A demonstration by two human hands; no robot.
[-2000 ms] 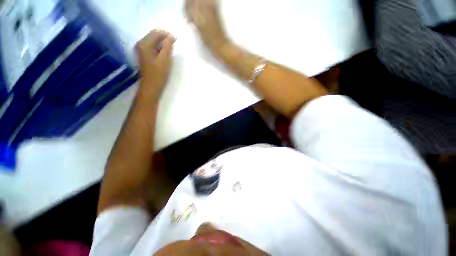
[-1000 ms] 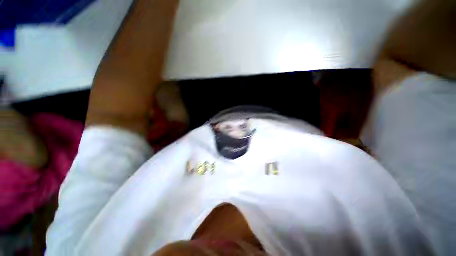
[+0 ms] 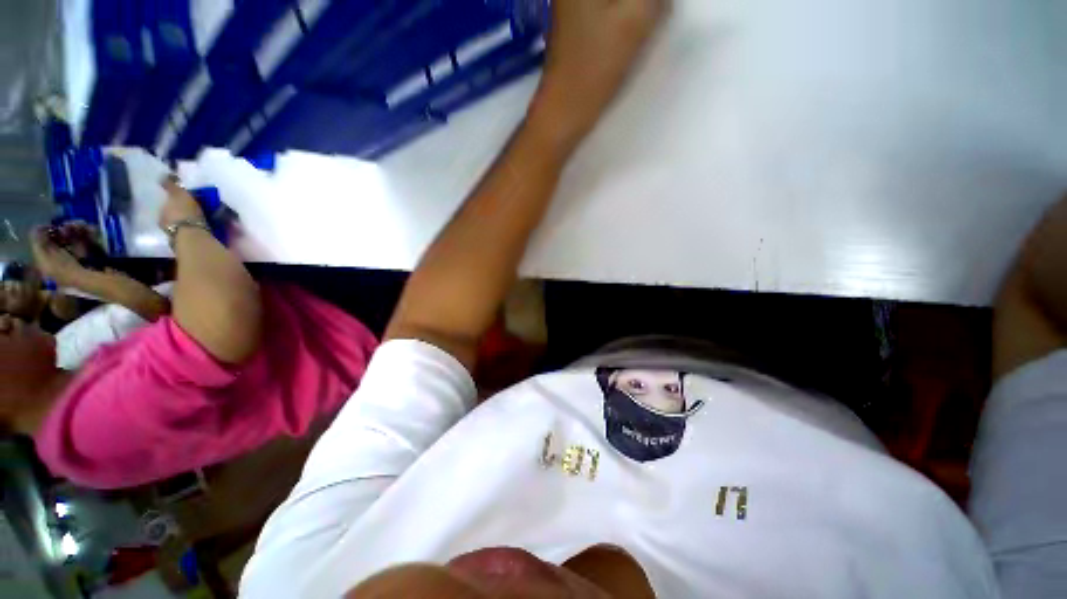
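Observation:
My left hand (image 3: 603,41) is at the top edge of the picture, over the white table (image 3: 749,176) and beside the right end of the stacked blue cartons (image 3: 339,88). Its fingers are blurred and partly cut off, so I cannot tell whether it holds anything. My right hand is out of the picture; only part of my right arm shows at the right edge. The cartons lie in a long slanting pile at the upper left, with white strips between their blue sides.
A person in pink (image 3: 222,386) sits on the left, an arm reaching onto the table among small blue packs (image 3: 205,201). Another person's arm (image 3: 100,281) shows beyond. The table's front edge runs just before my white shirt. Reddish stools show dimly below.
The view has swung, bringing the carton pile and the person in pink further into the picture. My left hand is back in view after being cut off; my right hand has left the picture.

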